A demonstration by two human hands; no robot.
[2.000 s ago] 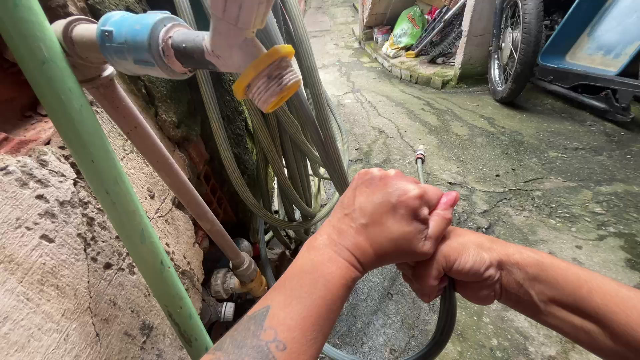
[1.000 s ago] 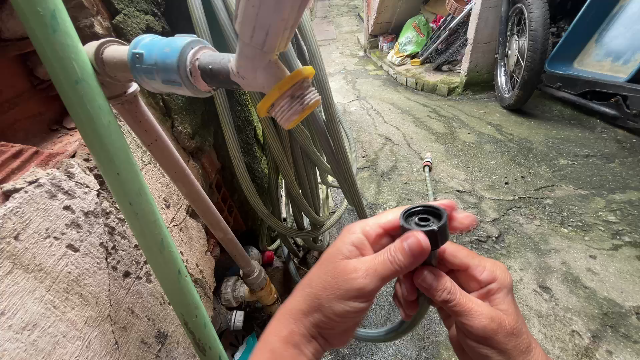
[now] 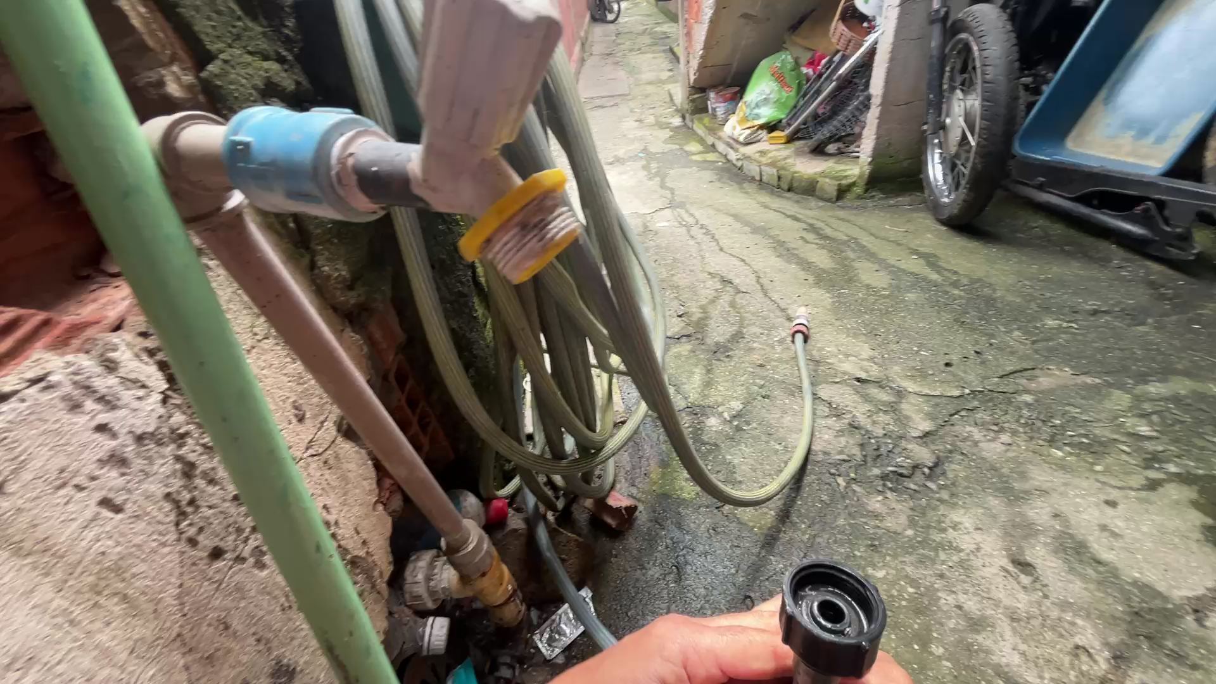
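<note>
My left hand [image 3: 684, 651] comes in at the bottom edge, its fingers around a black plastic hose connector [image 3: 832, 608] whose open end faces up. A bit of skin shows just right of the connector; which hand it belongs to I cannot tell, so my right hand is hidden or cut off. Up and to the left, a tap's threaded spout [image 3: 532, 233] with a yellow ring points down and right, with nothing attached. It joins a blue pipe fitting [image 3: 299, 161] through a dark pipe piece. Behind the spout hangs a coiled braided hose [image 3: 617, 313].
A green pole [image 3: 199, 351] slants down the left, beside a brown pipe [image 3: 332, 380] and rough wall. The hose's far end with its fitting [image 3: 800, 328] lies over cracked concrete. Back right are a motorcycle wheel [image 3: 969, 114], a blue tub [image 3: 1107, 95] and a green bag [image 3: 771, 87].
My hands, gripping together two seconds ago, then held the connector between them. Now the connector sits lower in view and most of both hands is out of frame. The view has shifted.
</note>
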